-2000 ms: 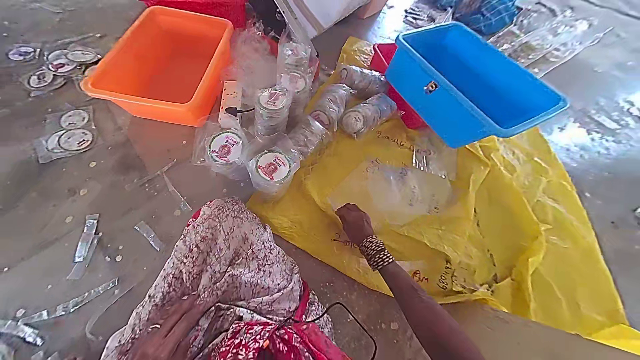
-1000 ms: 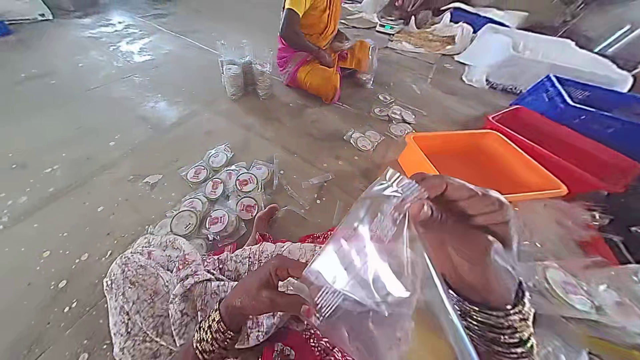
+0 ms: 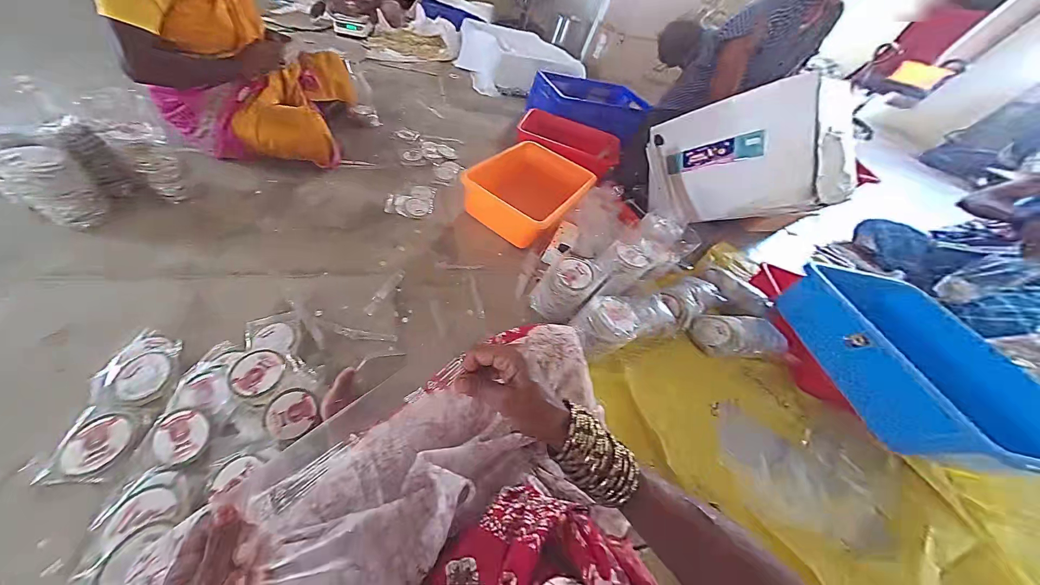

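Observation:
My left hand point(image 3: 223, 540), blurred at the lower edge, holds the lower end of a clear plastic bag point(image 3: 325, 455). The film stretches up over my lap towards my right hand point(image 3: 516, 386), whose fingers are curled near its upper end; whether they grip it cannot be made out. Bangles circle my right wrist. Left of my lap lies a pile of round, flat items with printed labels in clear packets point(image 3: 179, 435). Stacks of similar round items in clear bags point(image 3: 613, 317) lie beyond my right hand, by the yellow plastic sheet point(image 3: 674, 406).
An orange tub point(image 3: 520, 195) stands ahead, with red point(image 3: 569, 142) and dark blue point(image 3: 589, 101) tubs behind. A light blue tub point(image 3: 894, 382) is at right, near a white carton point(image 3: 739, 154). One person point(image 3: 244, 73) sits at upper left; another point(image 3: 739, 57) bends behind the carton.
My right hand has moved from the yellow sheet to the clear bag, then lowered with it over my lap. The view has swung left and partly back.

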